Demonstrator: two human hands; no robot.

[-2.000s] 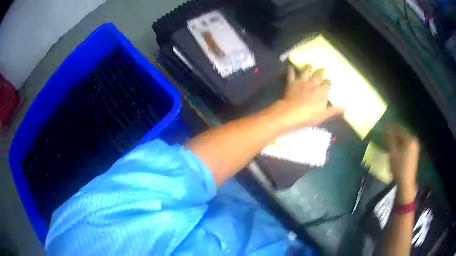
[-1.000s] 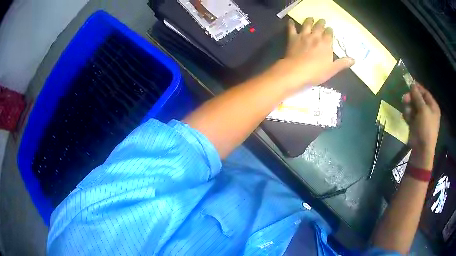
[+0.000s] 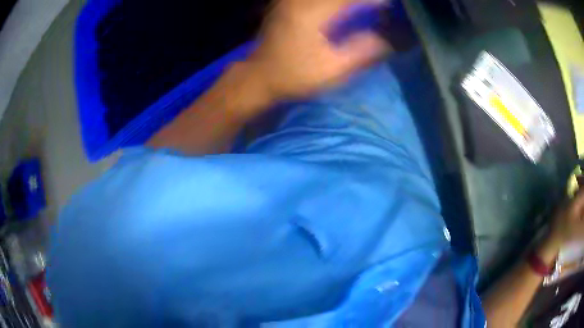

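Observation:
My left hand [image 3: 310,48] is strongly blurred at the top middle, beside the blue tote [image 3: 89,96]. Dark blue shows between its thumb and fingers; whether it holds anything cannot be told. My right hand [image 3: 573,214], above the red wristband [image 3: 541,264], is cut off by the right edge; its fingers do not show clearly. A silvery white phone frame [image 3: 490,82] with a yellow-orange strip lies on a black foam pad [image 3: 483,144] on the bench. A yellow sheet [image 3: 558,32] is cut off at the upper right.
The dark green bench mat [image 3: 502,198] runs down the right side. White scraps [image 3: 566,312] lie at the lower right on something dark. My blue smock [image 3: 192,237] fills the middle. A small blue object [image 3: 27,189] and a red one [image 3: 41,295] are at the left.
The view has swung left and down. My left hand has left the yellow sheet and is now by the tote. My right hand has shifted to the picture's right edge.

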